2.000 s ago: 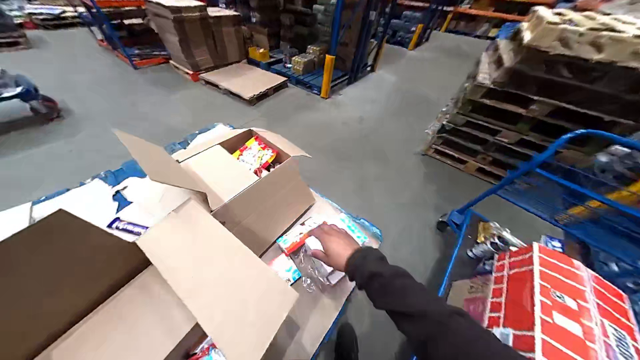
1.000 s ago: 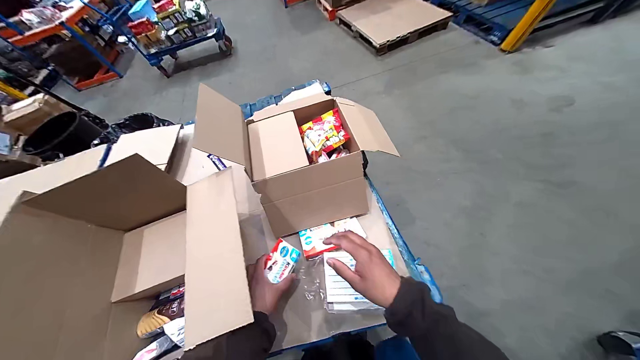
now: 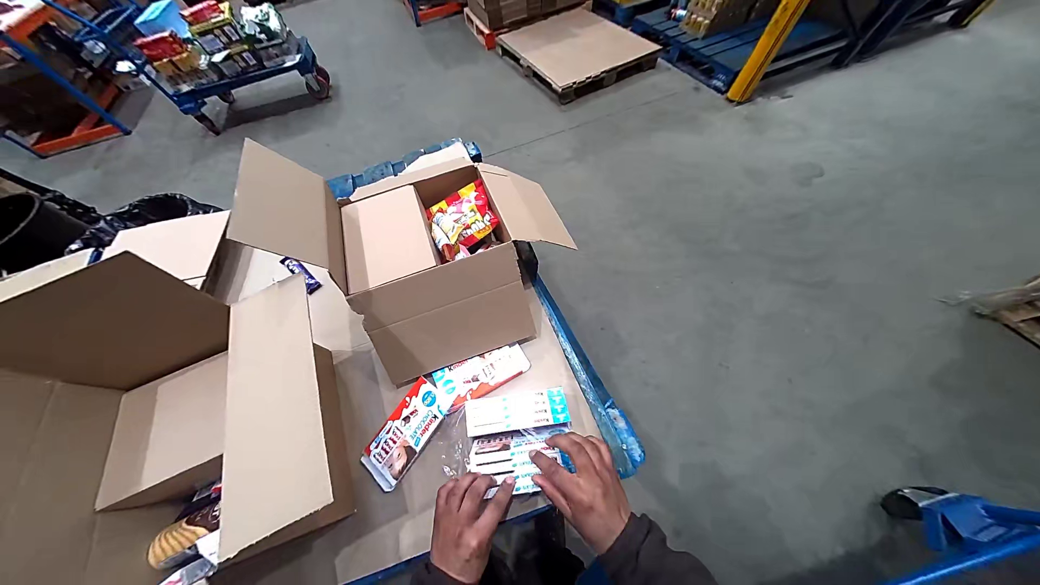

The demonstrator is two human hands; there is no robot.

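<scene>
My left hand [image 3: 471, 524] and my right hand [image 3: 587, 487] rest at the near edge of a cardboard-covered surface, fingers on a stack of Kinder chocolate packs [image 3: 513, 461] partly in clear plastic wrap. Another pack [image 3: 518, 412] lies edge-up just beyond my fingers. A red and white Kinder Chocolate pack [image 3: 404, 433] lies slanted to the left, touching a further Kinder pack [image 3: 481, 375]. Behind them stands an open cardboard box [image 3: 455, 321] with red and yellow candy bags [image 3: 465, 218] inside. How firmly my fingers hold the stack is unclear.
A large open cardboard box [image 3: 276, 422] at left holds packaged food [image 3: 185, 536]. A purple-wrapped bar [image 3: 301, 275] lies behind it. A loaded blue cart [image 3: 244, 81] and a cardboard-topped pallet [image 3: 578, 50] stand beyond. Part of a blue trolley [image 3: 975, 520] is at lower right.
The Kinder pack my left hand held up one second ago now lies on the cardboard. Both hands have come to the wrapped stack. The view has swung since two seconds ago.
</scene>
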